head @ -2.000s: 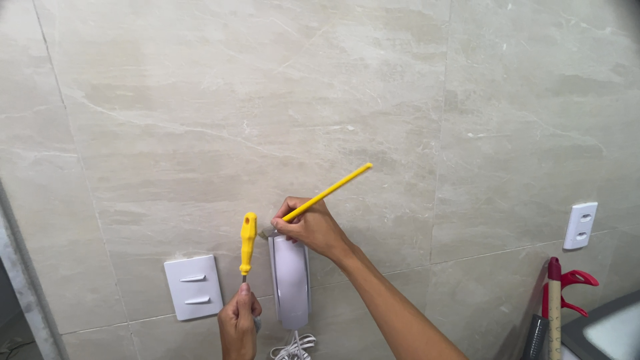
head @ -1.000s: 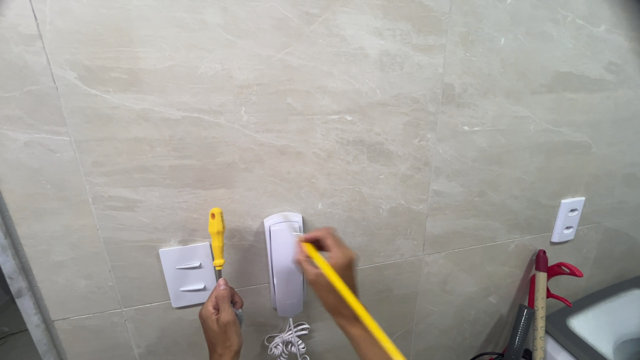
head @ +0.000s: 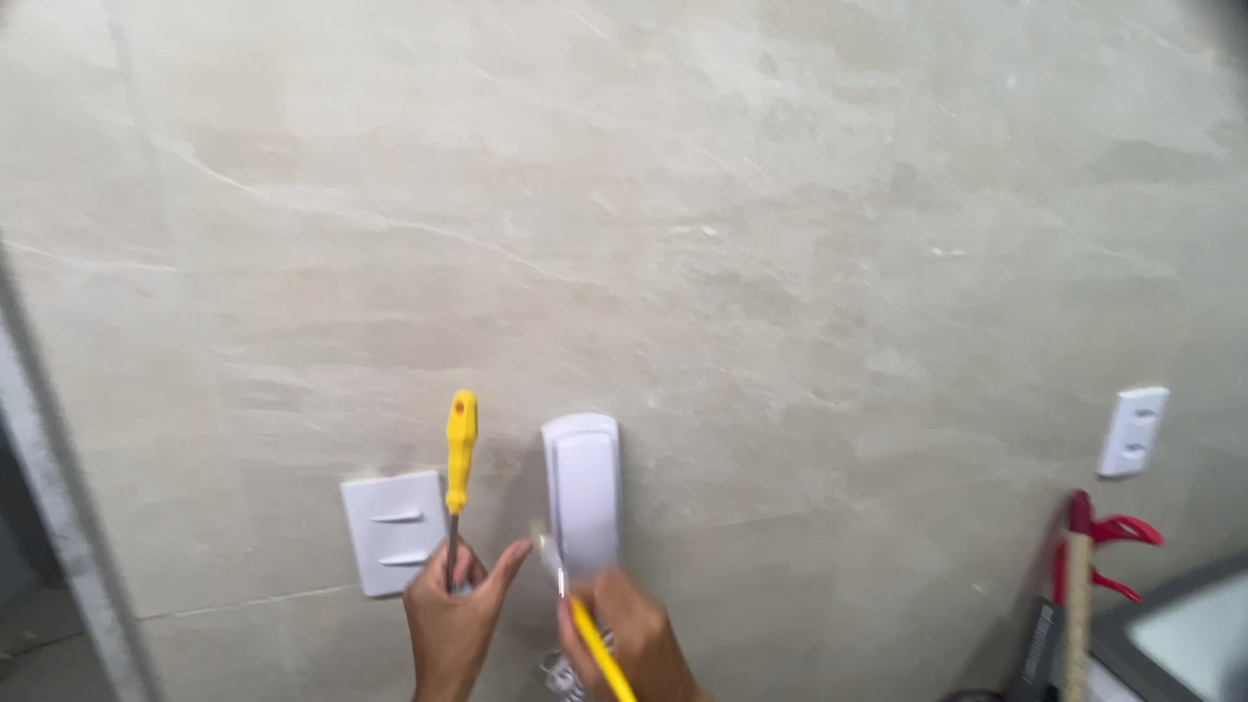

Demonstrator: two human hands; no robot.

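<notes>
My left hand (head: 453, 604) holds a yellow-handled screwdriver (head: 462, 453) by its metal shaft, handle pointing up, thumb extended to the right. In my right hand (head: 629, 629) is a small brush with a yellow handle (head: 603, 648); its blurred pale tip points up and left, close to my left thumb. Behind my right hand a white wall-mounted intercom handset (head: 585, 487) hangs on the tiled wall, its coiled white cord (head: 561, 673) partly hidden below. A white switch plate (head: 375, 531) is just left of the screwdriver, partly behind my left hand.
A white socket plate (head: 1133, 432) is on the wall at right. Below it are a red-handled tool (head: 1126, 531), a wooden stick (head: 1076, 614) and a dark-framed object (head: 1160, 634) with a pale top. A pale vertical edge (head: 58, 507) runs down the far left.
My right hand has moved from the handset's top down toward my left hand, bringing the brush with it. My left thumb has spread out while the screwdriver stays held. The view is shifted.
</notes>
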